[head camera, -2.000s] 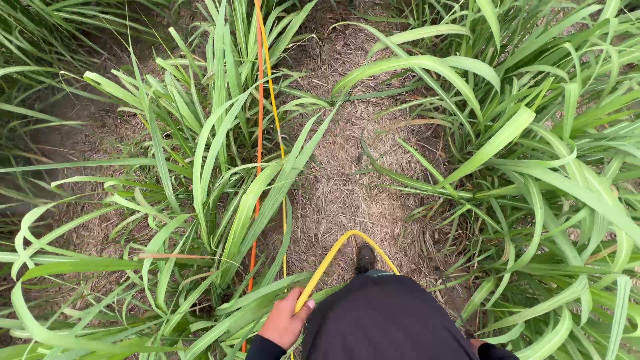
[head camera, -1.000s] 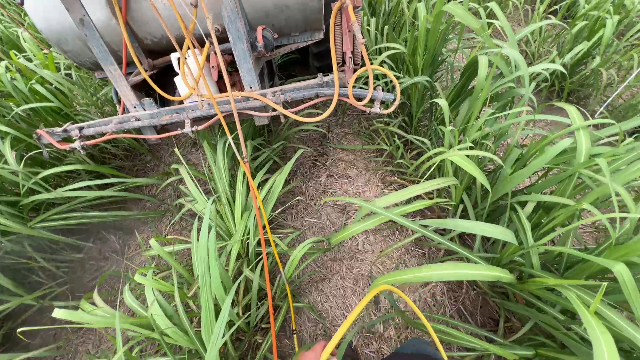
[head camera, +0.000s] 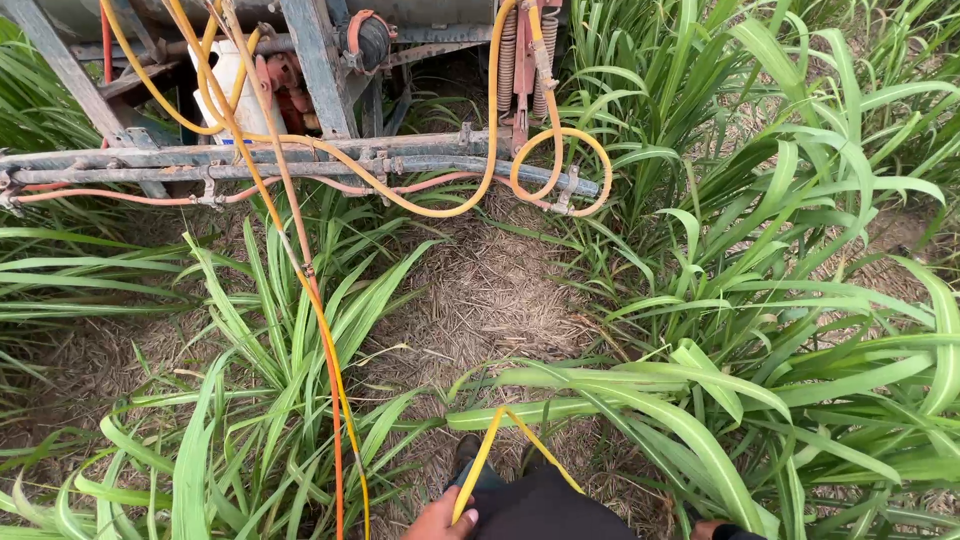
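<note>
At the bottom centre, my left hand (head camera: 444, 517) is closed around a yellow hose (head camera: 480, 457), which rises to a sharp bend and slants down to the right in front of my dark clothing. My right hand (head camera: 706, 529) shows only in part at the bottom edge, below the leaves; whether it holds anything cannot be told. To the left of my left hand, an orange hose (head camera: 335, 427) and a second yellow hose run side by side from the machine down to the bottom edge.
Ahead stands a machine with a tank, a metal boom (head camera: 285, 154) carrying looped hoses, a white plastic container (head camera: 236, 94) and coil springs (head camera: 506, 64). Tall green leafy plants (head camera: 750, 300) flank a straw-covered strip of ground (head camera: 487, 300). One long leaf crosses the strip before my shoes.
The machine, absent from the oldest frame, now fills the top of the view. The yellow hose in my left hand has gone from a rounded arch to a sharp bend.
</note>
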